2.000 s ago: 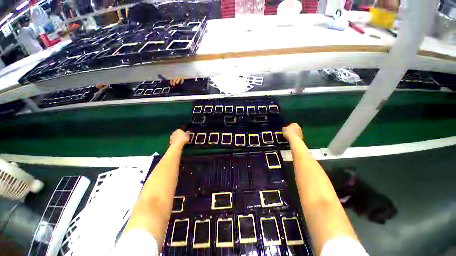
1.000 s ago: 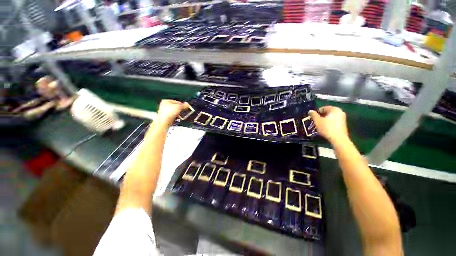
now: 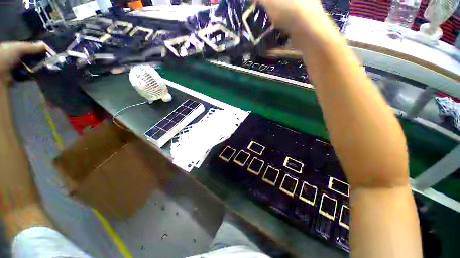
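Note:
A black blister tray (image 3: 146,48) with cream-outlined housings is held up across the top of the view, blurred and tilted. My left hand (image 3: 22,53) grips its left end at the far left edge. My right hand (image 3: 287,12) grips its right end, partly cut off by the top edge. A second black tray (image 3: 272,196) lies on the bench at lower right, with rows of cream-outlined housings. My right forearm hides part of it.
White backing sheets (image 3: 209,136) and a stack of dark-celled sticker sheets (image 3: 176,121) lie left of the lower tray. A whitish fan (image 3: 149,83) stands beyond. A cardboard box (image 3: 108,169) is below left. A slanted post (image 3: 444,156) stands at right.
The held tray has risen off the bench area and moved left and up with both hands. The view has turned left, bringing the fan, box and yellow floor line further in.

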